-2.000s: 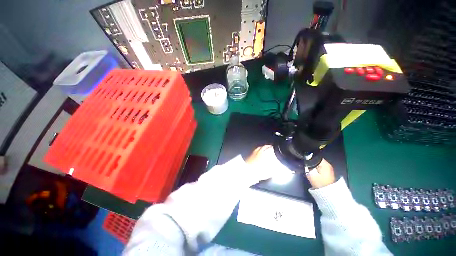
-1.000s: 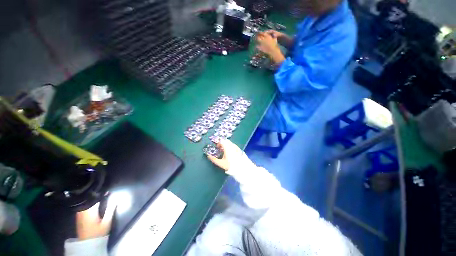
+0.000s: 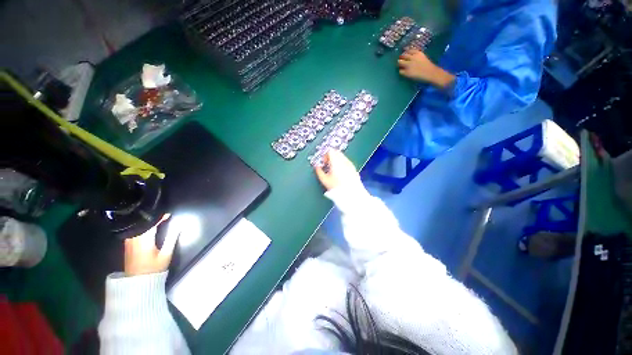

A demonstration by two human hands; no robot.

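Two rows of modules lie side by side on the green bench: the left row and the right row. My right hand is at the near end of the right row, its fingers closed on a small module that touches or nearly touches the row. My left hand is under the black microscope head, beside the bright light spot on the black mat. Its thumb and a finger show apart, but the lens partly hides the fingertips, so I cannot tell whether it holds anything.
A white paper lies at the mat's front edge. A clear tray with crumpled bits is behind the mat. Black ridged trays stand at the back. A white-filled cup is at far left. A person in a blue smock sits at right.
My right hand has moved up and away from me with the module, to the near end of the right row. My left hand stays under the microscope. The view has shifted slightly.
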